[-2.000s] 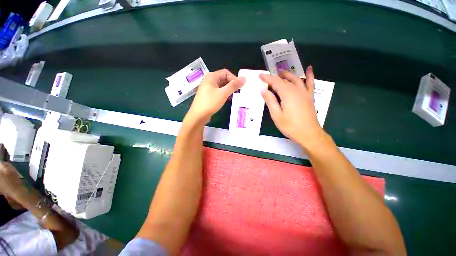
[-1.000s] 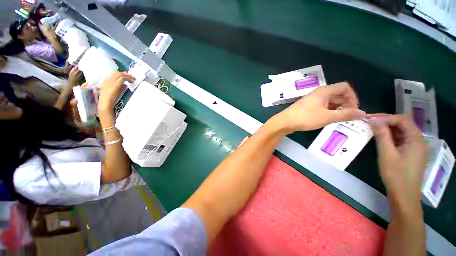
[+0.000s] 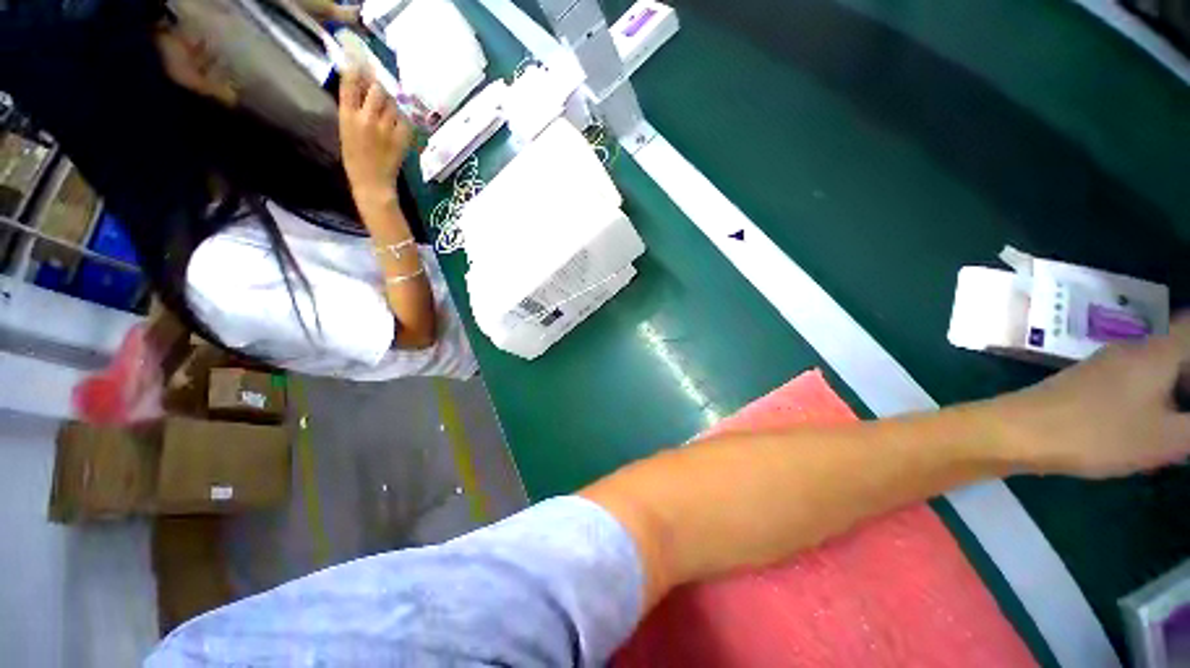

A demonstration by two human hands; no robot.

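A white retail box (image 3: 1067,311) with a purple picture lies on the green conveyor belt at the right, its end flaps open to the left. My left hand (image 3: 1120,402) is at the right edge, just below and beside this box, and is cut off by the edge; its fingertips are hidden. Part of another retail box (image 3: 1165,624) shows at the lower right corner. My right hand is out of the picture. My left forearm crosses the pink foam pad (image 3: 835,594).
A white-grey guide strip (image 3: 783,281) runs between belt and worktop. A bulky white pile (image 3: 555,248) stands on the worktop. A person in a white top (image 3: 294,281) sits at the left. Brown cardboard boxes (image 3: 225,466) stand on the floor. Another retail box (image 3: 643,35) lies beyond a grey bracket.
The view has swung left, so the seated person and pile show larger. My right hand and the box at my hands have left the picture. My left hand now sits at the right edge.
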